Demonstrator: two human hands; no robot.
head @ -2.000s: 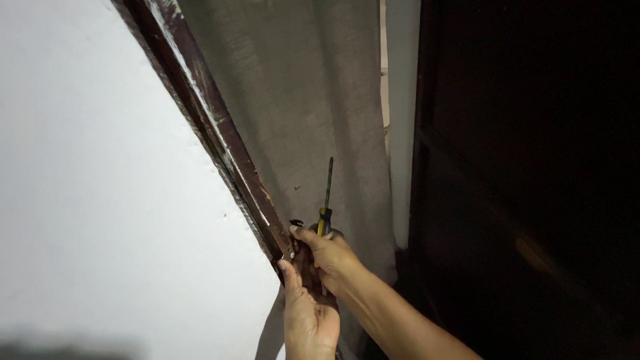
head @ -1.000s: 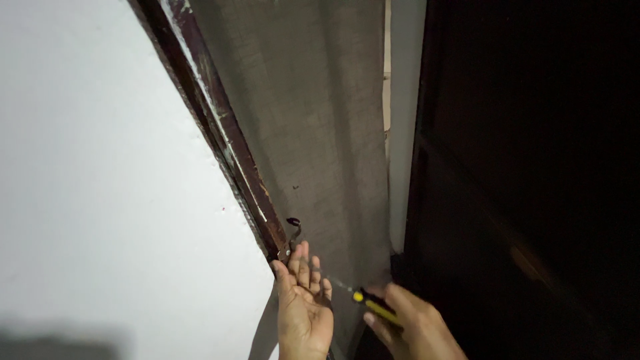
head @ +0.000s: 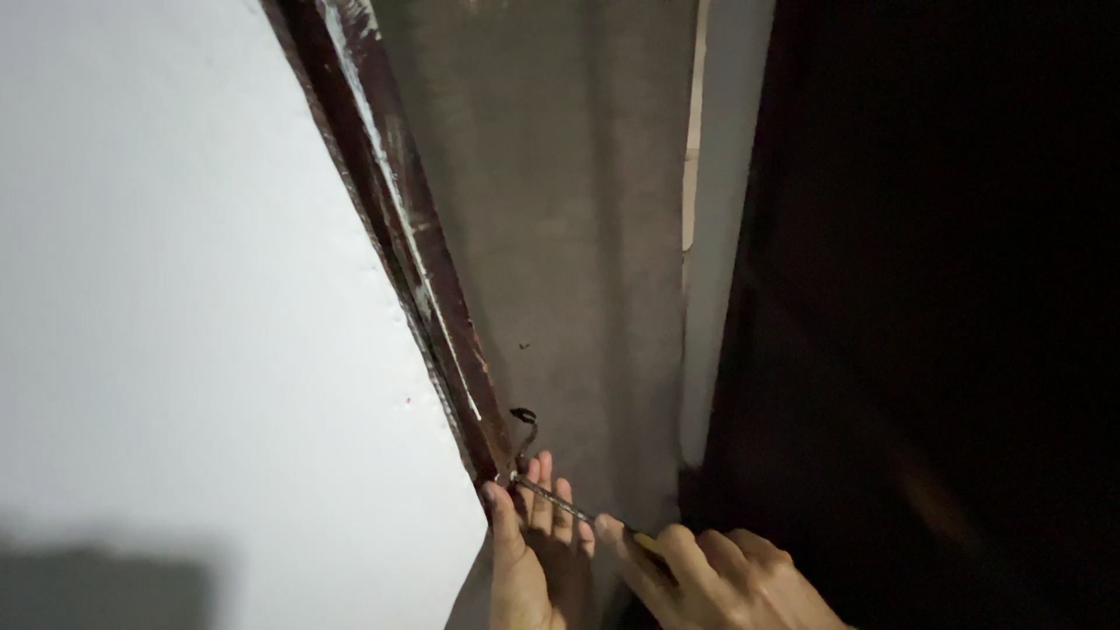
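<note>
My right hand [head: 717, 569] grips a screwdriver [head: 560, 502] by its yellow and black handle, at the bottom of the head view. The shaft points up and left, its tip at a small metal piece near the edge of a dark brown wooden frame [head: 451, 289]. My left hand [head: 534, 551] is palm up below the tip, its thumb against the frame's edge and its fingers spread behind the shaft. Whether it holds something small is hidden. A dark curved metal hook [head: 525, 420] stands out just above my left fingertips.
A white wall [head: 219, 262] fills the left side. Beyond the frame lies a grey-brown surface [head: 560, 219], with a pale grey vertical strip [head: 722, 219] along its right. A very dark panel [head: 927, 262] takes up the right side.
The screwdriver pointed upward in my right hand beside the frame, then was drawn to the lower right. Now its tip has come back to the frame's edge above my left palm.
</note>
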